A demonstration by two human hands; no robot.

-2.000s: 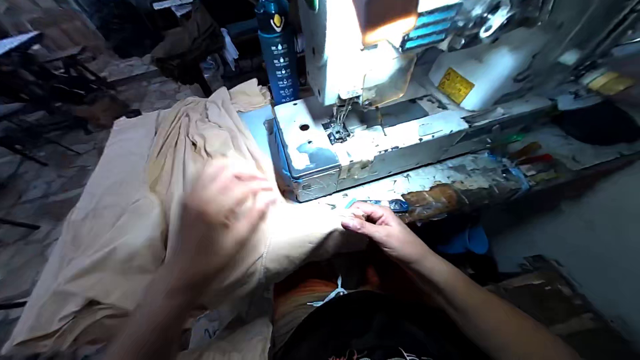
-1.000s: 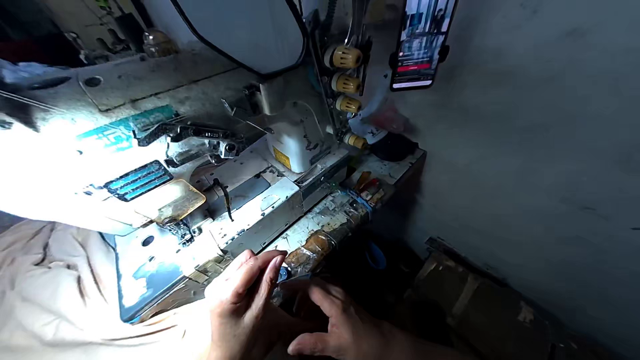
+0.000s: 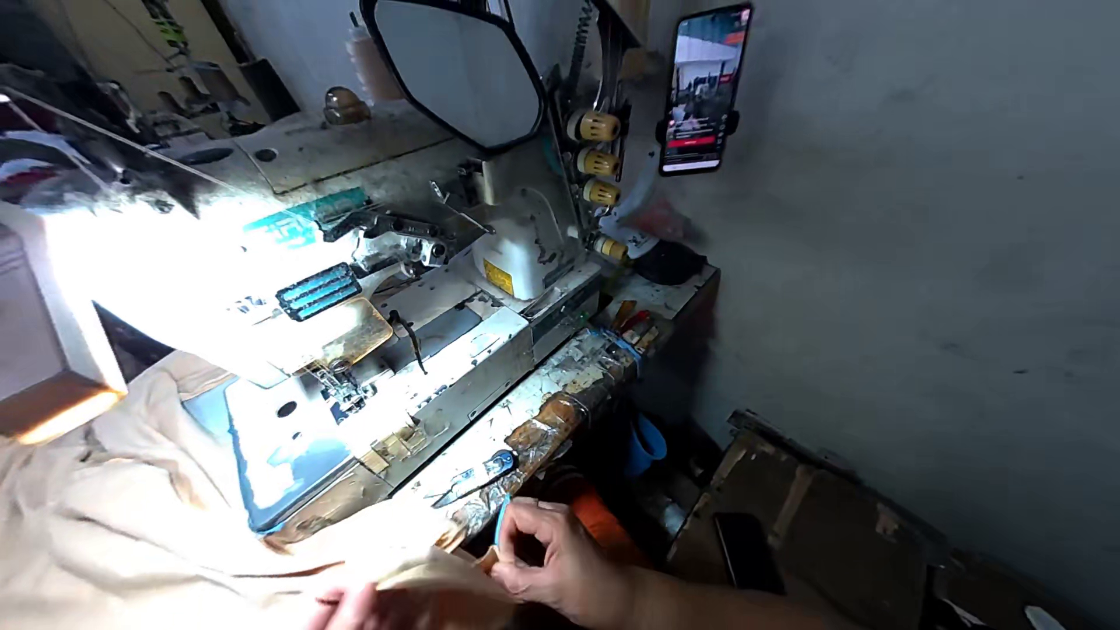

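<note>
Beige fabric [image 3: 157,534] spreads over the lower left, beside the bed of an industrial sewing machine [image 3: 289,437]. My right hand [image 3: 560,560], at the bottom centre, pinches an edge of the fabric between thumb and fingers; a thin blue strip shows at its fingertips. Only the fingers of my left hand [image 3: 350,608] show at the bottom edge, against the fabric in strong glare; its grip is unclear. Thread snips [image 3: 477,477] lie on the worn table edge just above my right hand. The machine's needle and presser foot area [image 3: 344,389] has no fabric under it.
A mirror [image 3: 464,70] stands behind the machine, near several yellow tension knobs [image 3: 599,162]. A phone [image 3: 704,87] is mounted by the wall. Another dark phone [image 3: 748,551] lies on a brown surface at right. A blue container [image 3: 646,444] sits below the table.
The view has swung right since the oldest frame, then slightly back. My hands were close together one second ago; now my right hand pinches the fabric edge, with my left hand lower at left.
</note>
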